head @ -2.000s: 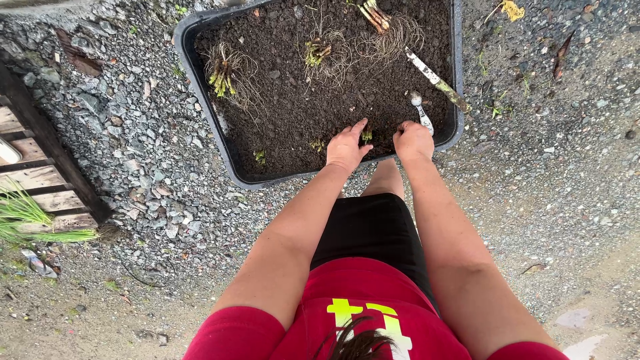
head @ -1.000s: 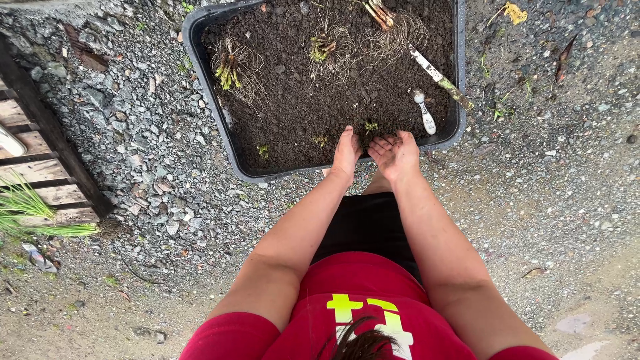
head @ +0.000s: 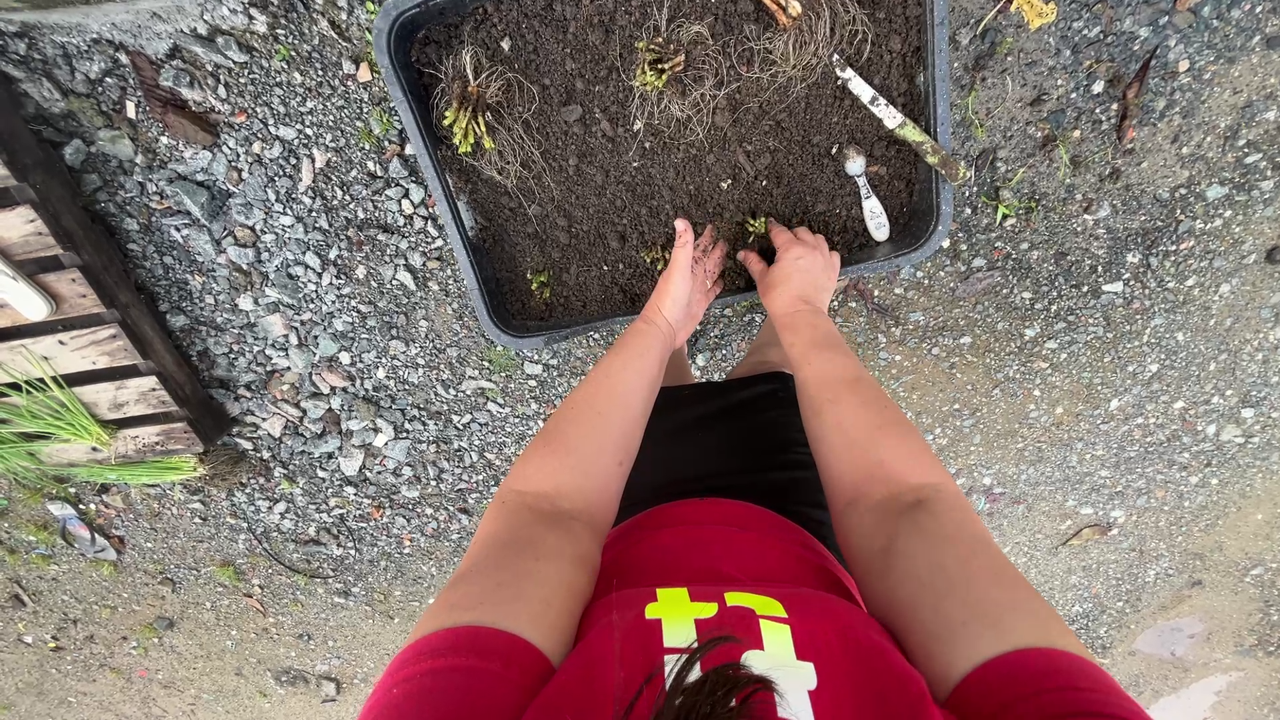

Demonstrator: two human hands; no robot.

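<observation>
A black plastic tub [head: 950, 130] full of dark soil [head: 600, 190] lies in front of me. Near its closest edge my left hand [head: 688, 275] is turned on its side, fingers apart, holding nothing. My right hand [head: 797, 265] rests palm down on the soil, thumb and fingers beside a small green plant stub [head: 756, 227] set in the soil. Other stubs show left of my left hand and near the tub's left corner [head: 540, 285]. Rooted cut clumps lie at the left [head: 468, 115] and upper middle [head: 660, 65]. A white-handled spoon [head: 868, 200] and a dirty knife [head: 895, 120] lie at the right.
Gravel [head: 300, 260] surrounds the tub. At the left is a wooden slatted pallet [head: 80, 355] with a bunch of long green leaves [head: 50, 415] and part of a white object [head: 22, 292]. A flip-flop [head: 82, 532] lies below it.
My right hand has turned from palm up to palm down beside the green stub. My left hand stays close by, its fingers now spread more. The spoon, partly covered by my right hand two seconds ago, shows whole.
</observation>
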